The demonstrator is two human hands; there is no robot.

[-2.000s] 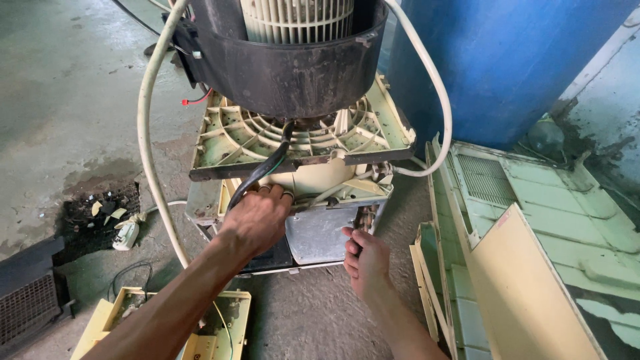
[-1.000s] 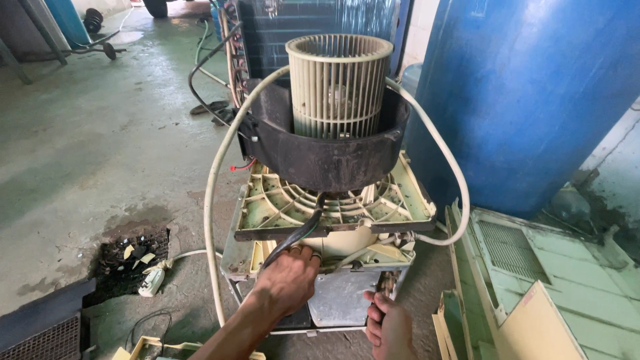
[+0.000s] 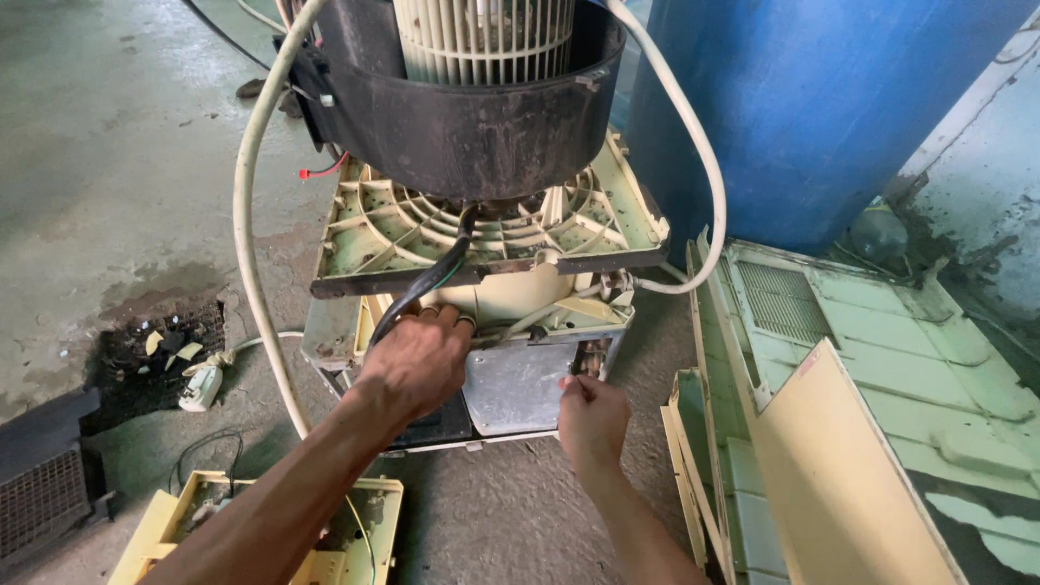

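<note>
My left hand [image 3: 422, 353] rests at the front top edge of an appliance body, against a thick black cable [image 3: 435, 272]; its fingertips are hidden. My right hand [image 3: 595, 410] is closed near the right edge of a metal cover plate [image 3: 512, 382], with a small dark tool end [image 3: 572, 369] at its fingertips, mostly hidden. Above the hands lies a cream plastic grille panel [image 3: 390, 231]. A black fan housing [image 3: 479, 130] stands on that panel, with a cream blower wheel [image 3: 487, 41] inside it. A thick pale hose [image 3: 253, 203] loops down at the left.
A blue drum [image 3: 804, 114] stands behind at the right. Cream panels [image 3: 861, 455] lean and lie at the right. A white plug [image 3: 201, 387] is beside a debris-filled floor hole [image 3: 154, 349]. A cream plastic tray [image 3: 382, 520] and a dark mesh-fronted part [image 3: 45, 496] lie at the lower left.
The view has tilted down since one second ago. Both hands remain at the front of the appliance, the right one by the plate's right edge.
</note>
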